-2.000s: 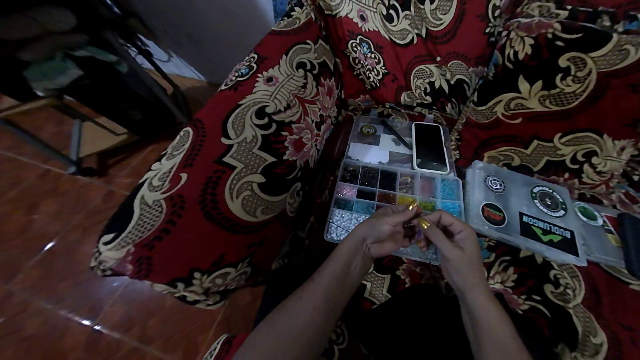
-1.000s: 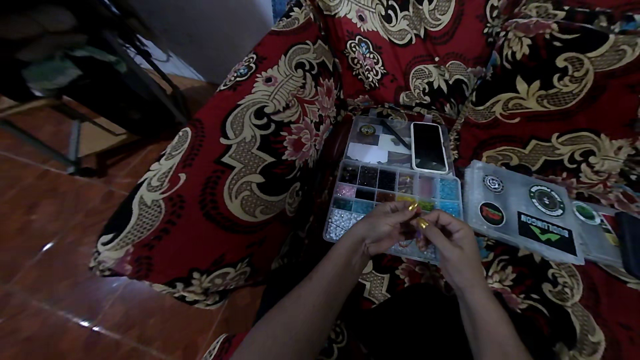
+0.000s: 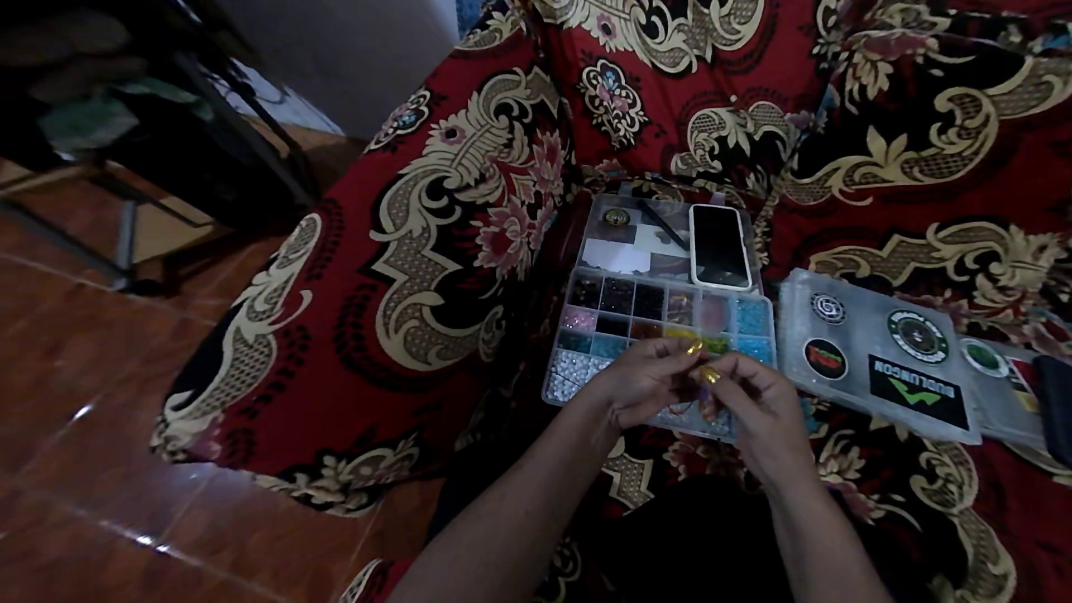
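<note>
My left hand (image 3: 649, 378) and my right hand (image 3: 745, 402) meet over the lower part of an open clear plastic bead organizer (image 3: 546, 387). Thumb and fingers are pinched together on each hand, with gold polish on the thumbnails. Something small and thin seems to be between the fingertips, but it is too small and dark to name. Around my hands, compartments hold white beads (image 3: 576, 368), pink beads (image 3: 579, 319), black beads (image 3: 650, 303) and light blue beads (image 3: 753, 318). The fingers hide some of the compartments.
On the organizer's opened lid (image 3: 596, 219) lie a smartphone (image 3: 720, 246), a dark pen-like stick (image 3: 664, 224) and white paper (image 3: 615, 256). A closed, stickered plastic case (image 3: 863, 387) is on the right, beside another dark object (image 3: 1053, 402). Everything rests on a patterned red sofa (image 3: 469, 251).
</note>
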